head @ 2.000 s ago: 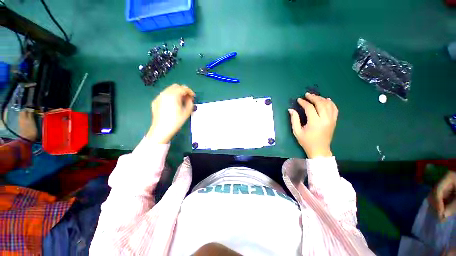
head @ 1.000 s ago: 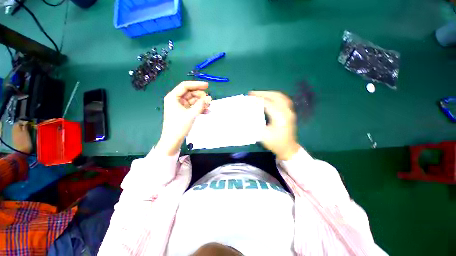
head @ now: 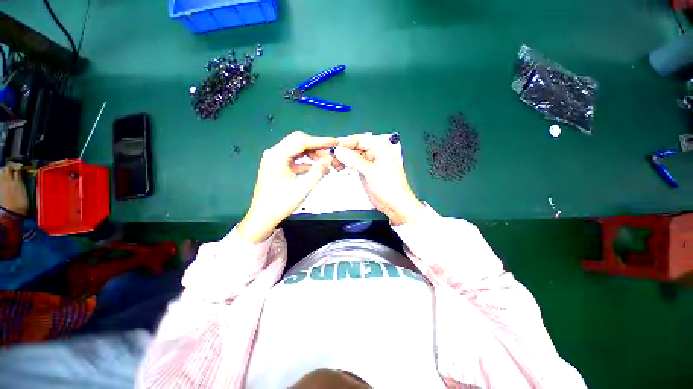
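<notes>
My left hand (head: pixel 292 176) and my right hand (head: pixel 378 171) meet over the white work board (head: pixel 334 199). Their fingertips pinch a tiny dark component (head: pixel 332 152) between them; its details are too small to tell. The hands cover much of the board. A dark disc (head: pixel 394 138) shows at its far right corner. A loose pile of shiny leaded components (head: pixel 223 82) lies beyond the board to the left. A flat pile of tiny black pieces (head: pixel 453 147) lies to its right.
Blue side cutters (head: pixel 319 89) lie open beyond the board. A blue bin (head: pixel 224 15) stands at the far left, a black smartphone (head: pixel 132 156) and red bin (head: pixel 73 197) at left. A clear bag of dark parts (head: pixel 556 90) lies right. Another person's hand (head: pixel 13 188) shows at the left edge.
My right hand has moved from the black pile on the right to the board. My left hand has met it, and their fingertips are now together at a tiny part.
</notes>
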